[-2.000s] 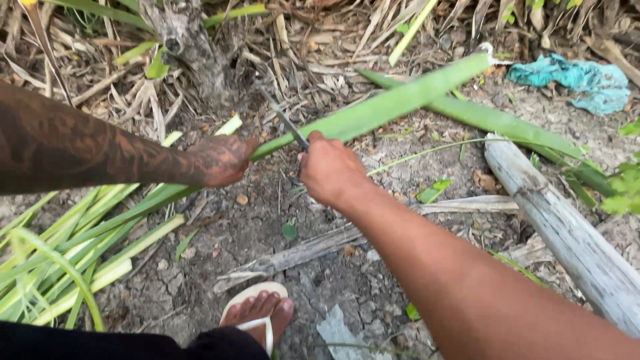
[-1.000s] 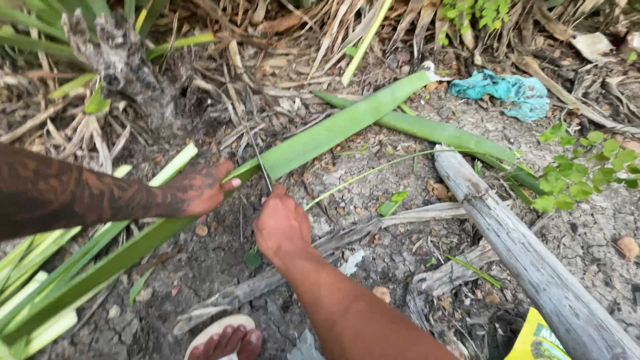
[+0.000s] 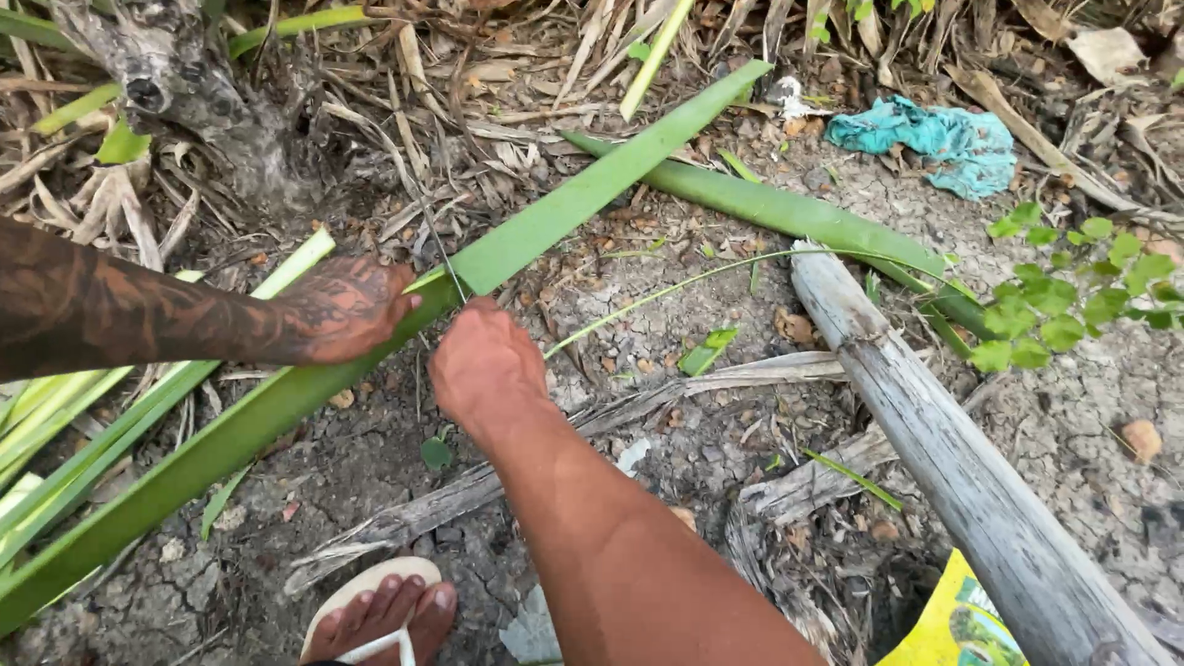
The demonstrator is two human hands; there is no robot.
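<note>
A long green strap leaf (image 3: pixel 592 199) runs diagonally from the lower left to the upper middle. My left hand (image 3: pixel 356 310) grips it left of centre, with the thumb along its upper edge. Just to the right, my right hand (image 3: pixel 488 356) is closed around a knife whose handle the fingers hide. The thin knife blade (image 3: pixel 442 242) lies across the leaf between my hands, at a line where the leaf changes from dark to lighter green. Several cut green leaf strips (image 3: pixel 139 421) lie at the left, partly under my left forearm.
Another green leaf (image 3: pixel 786 208) lies behind on cracked soil. A grey weathered log (image 3: pixel 953 444) slants down at the right, beside a yellow printed packet (image 3: pixel 962 620). A turquoise crumpled cloth or plastic (image 3: pixel 934 143) is at upper right, a grey stump (image 3: pixel 222 111) at upper left. My sandalled foot (image 3: pixel 388 615) is below.
The knife and my right hand have moved along the leaf toward its far end. The far end of the leaf has swung upward, away from the turquoise piece. The view has shifted.
</note>
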